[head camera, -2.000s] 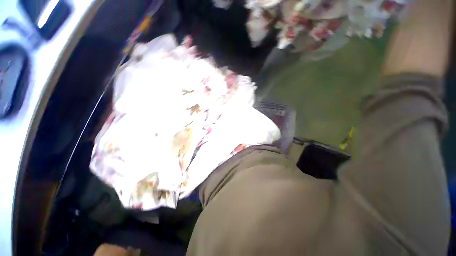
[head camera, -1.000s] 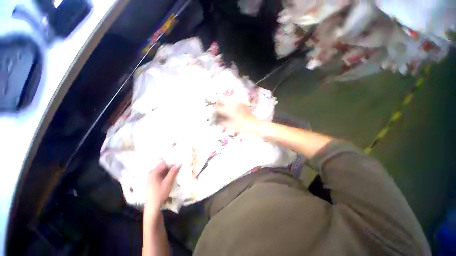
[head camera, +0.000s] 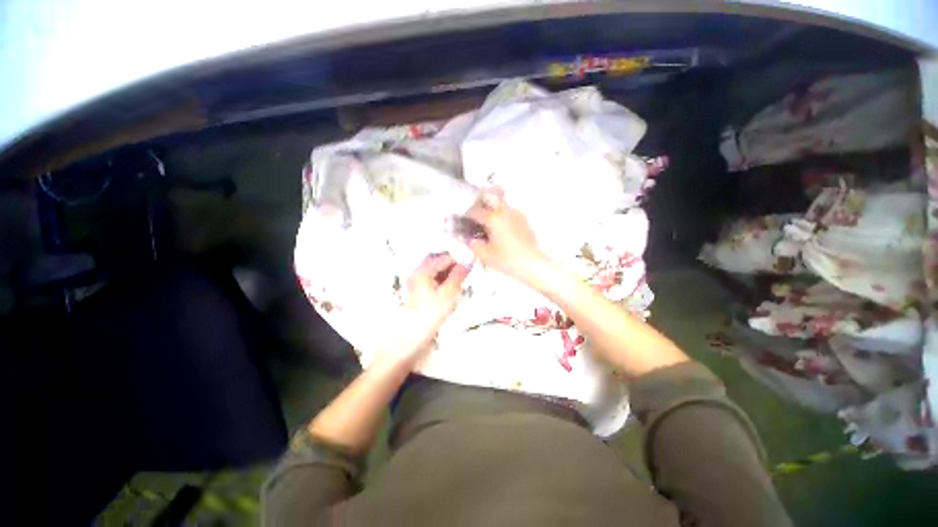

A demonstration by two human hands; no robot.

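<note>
A white garment with red-pink flowers (head camera: 555, 319) lies bunched on my lap below the table edge, partly washed out by glare. My left hand (head camera: 437, 293) is at the middle of the garment, fingers bent at the cloth. My right hand (head camera: 499, 232) is just above and to the right of it, fingers curled around a small dark item (head camera: 468, 227) that I cannot make out clearly. The fingertips of both hands are close together. Whether the left fingers pinch cloth is hard to tell. No needle or thread can be made out.
The white table edge (head camera: 257, 31) curves across the top. More floral garments (head camera: 864, 247) hang or lie heaped at the right. A black chair seat (head camera: 154, 360) is at the lower left. Yellow-black tape (head camera: 813, 462) marks the green floor at the lower right.
The view has turned, so the table edge now runs across the top. My two hands, apart on the garment one second ago, have come together at its middle. The dark item now shows at my right fingers.
</note>
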